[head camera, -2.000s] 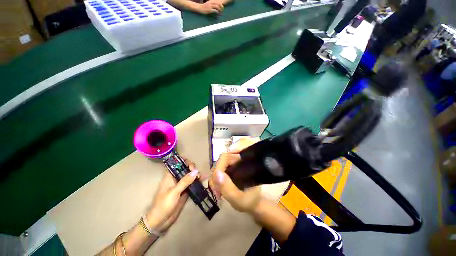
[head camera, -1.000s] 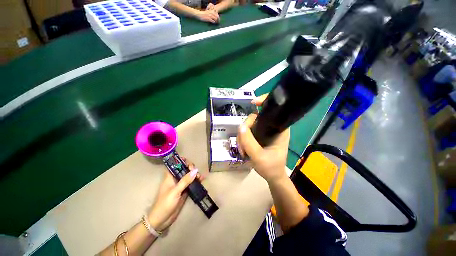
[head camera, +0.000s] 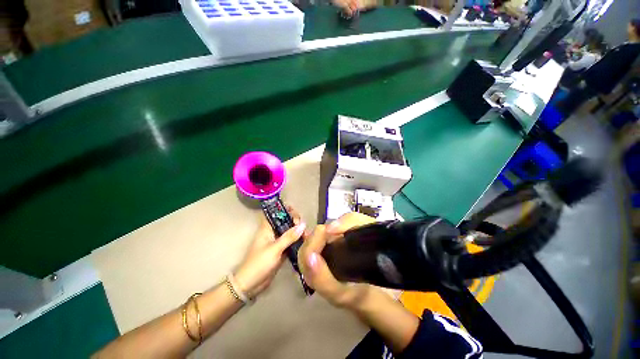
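Note:
The hair dryer unit has a magenta-pink ring and an open black handle housing with small greenish parts inside. My left hand holds it by the handle over the beige work board. My right hand is wrapped around the thick black electric screwdriver, held nearly level with its front end at the handle's lower part. My fingers hide the bit and any screw. The screw feeder, a white-grey box with an open top, stands just beyond my right hand.
The green conveyor belt runs across beyond the board. A white foam parts tray stands across it, near another person's hand. A dark box stands farther along the green bench. The trolley's black handle is at right.
My right hand has brought the screwdriver from the screw feeder back to the open handle, tilting it from steep to nearly level. The view has shifted, so the scene sits farther right.

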